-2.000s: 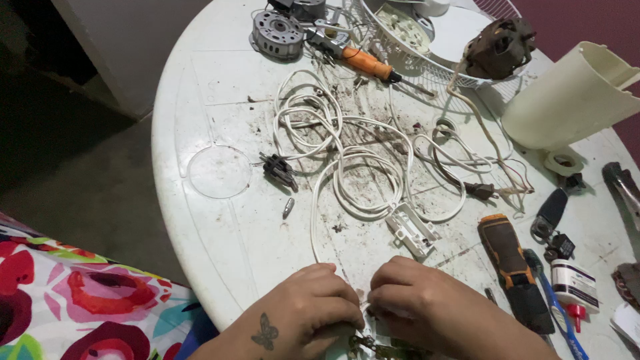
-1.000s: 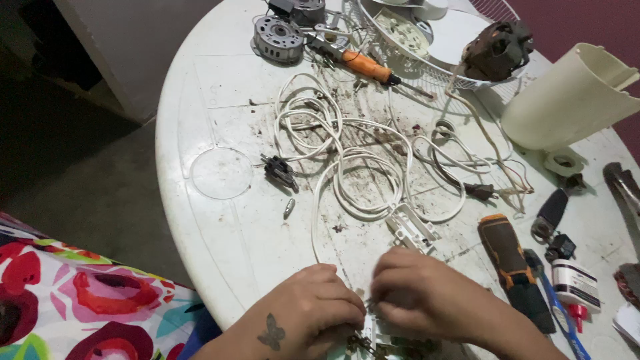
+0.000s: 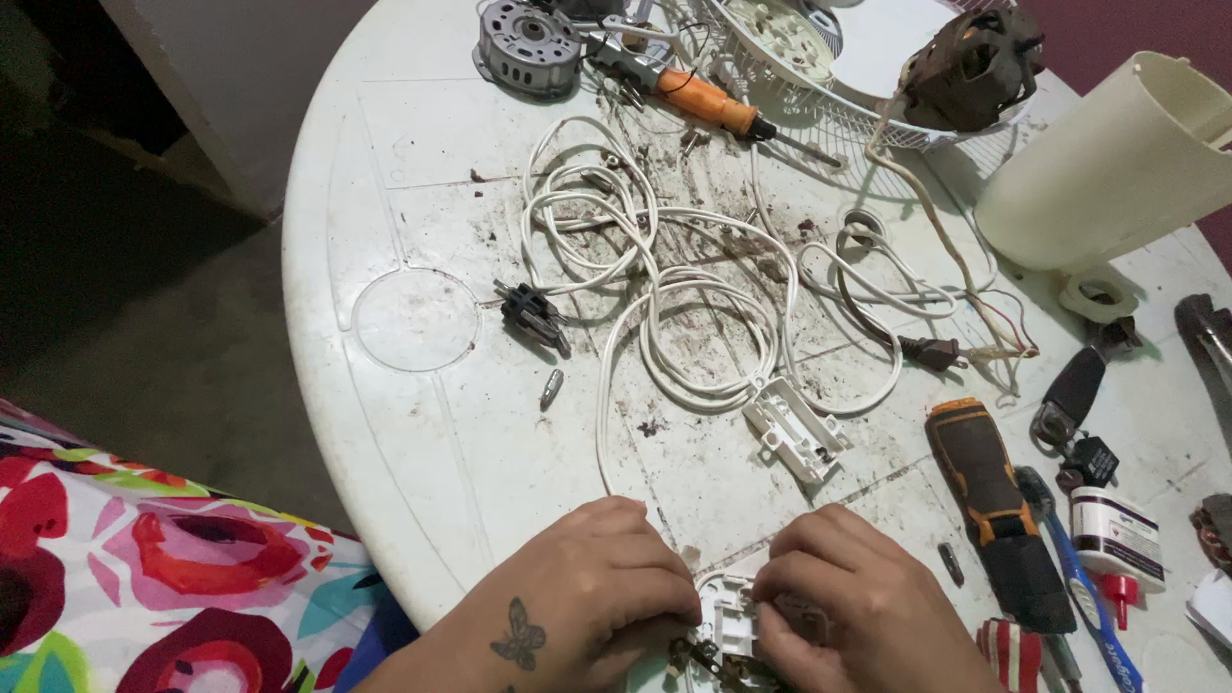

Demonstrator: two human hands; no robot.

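At the bottom of the head view, my left hand [image 3: 616, 587] and my right hand [image 3: 847, 597] grip either side of a white plastic housing [image 3: 729, 616] with dark metal contacts [image 3: 717, 664] in it. My fingers hide much of this part. A white cord [image 3: 604, 433] runs down to my left hand from the loose coils [image 3: 707, 337] on the table. Just beyond my right hand lies a second white plastic housing piece [image 3: 797, 431], its hollow side up. A black plug-like part [image 3: 532, 316] and a small metal bit [image 3: 551, 389] lie left of the coils.
Farther back are a metal motor cover [image 3: 529, 48], an orange-handled screwdriver [image 3: 707, 99], a white fan grille [image 3: 924, 135] and a rusty motor [image 3: 972, 72]. On the right stand a cream plastic cylinder [image 3: 1088, 173], an orange-and-black tool [image 3: 991, 500], a blue toothbrush [image 3: 1088, 597] and a red-tipped bottle [image 3: 1116, 539].
My right hand has shifted slightly over the white housing, and more of the housing shows between my hands than two seconds ago. My left hand stays in nearly the same place.
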